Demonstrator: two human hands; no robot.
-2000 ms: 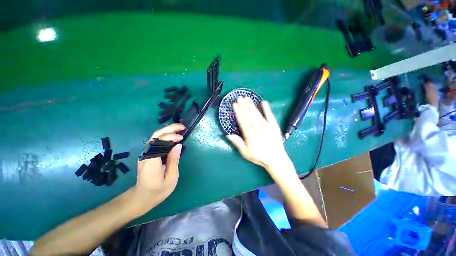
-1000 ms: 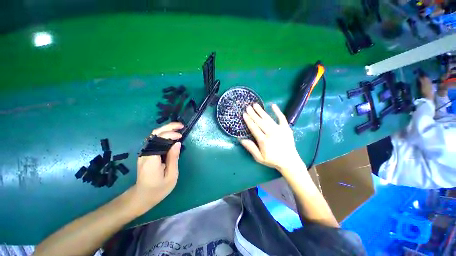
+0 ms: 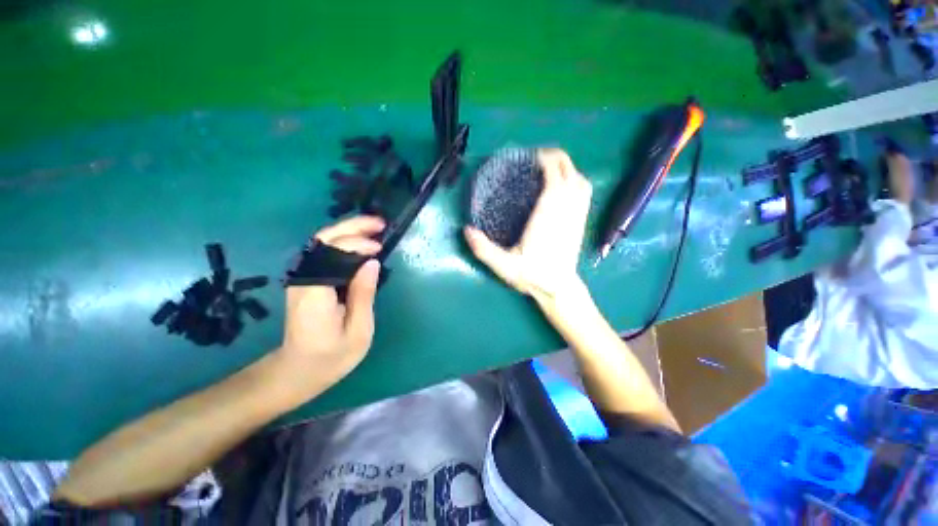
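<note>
My left hand [image 3: 334,298] is closed on a long black plastic frame [image 3: 417,205] and holds it at a slant; its far end has a flat arm pointing away from me. My right hand [image 3: 550,231] grips the round screw dish [image 3: 506,195] at its right and near rim, with thumb and fingers apart around it. The dish looks grey, speckled and blurred. The electric screwdriver [image 3: 653,175], black with an orange stripe, lies on the bench to the right of my right hand, its silver tip towards me.
Two loose piles of small black plastic pieces, one behind my left hand [image 3: 370,177], one left of it [image 3: 214,303]. Black frames [image 3: 787,205] lie at the right under a pale bar [image 3: 864,111]. A cardboard box [image 3: 710,360] stands below the bench edge. Another person's white sleeve [image 3: 864,308] is at the right.
My right hand has gone from lying flat over the dish to gripping its rim. The dish looks more blurred. The whole view has shifted a little. My left hand keeps its hold on the frame.
</note>
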